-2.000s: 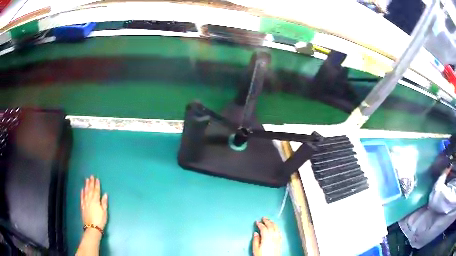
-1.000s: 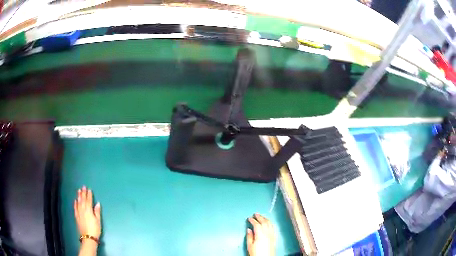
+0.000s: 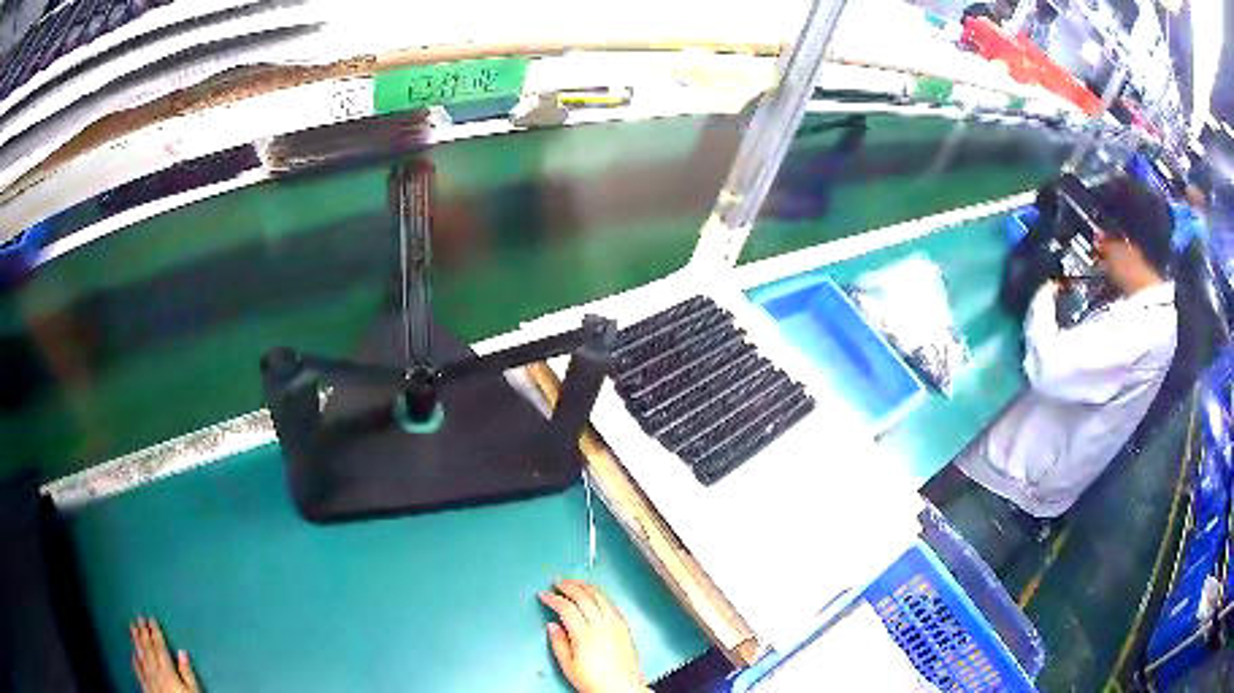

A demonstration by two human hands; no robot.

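A black assembled stand (image 3: 433,467) lies on the teal bench mat (image 3: 447,609), its far side reaching over the conveyor. One ribbed arm sticks up toward the conveyor, and two arms spread left and right to end pads. A pale teal ring shows around the centre part. My left hand (image 3: 163,663) rests flat on the mat at the lower left, cut off by the bottom edge. My right hand (image 3: 593,636) rests on the mat below the stand, fingers spread. Neither hand touches the stand.
Loose black bars (image 3: 711,386) lie in a row on white sheets (image 3: 798,508) at right. Beyond are a blue tray (image 3: 846,352) and a clear plastic bag (image 3: 913,311). A blue basket (image 3: 934,630) is lower right. A metal post (image 3: 778,129) rises behind. A person (image 3: 1083,366) sits at right.
The view has swung to the right, so the stand and hands appear further left and more of the person and basket shows. The hands still rest on the mat.
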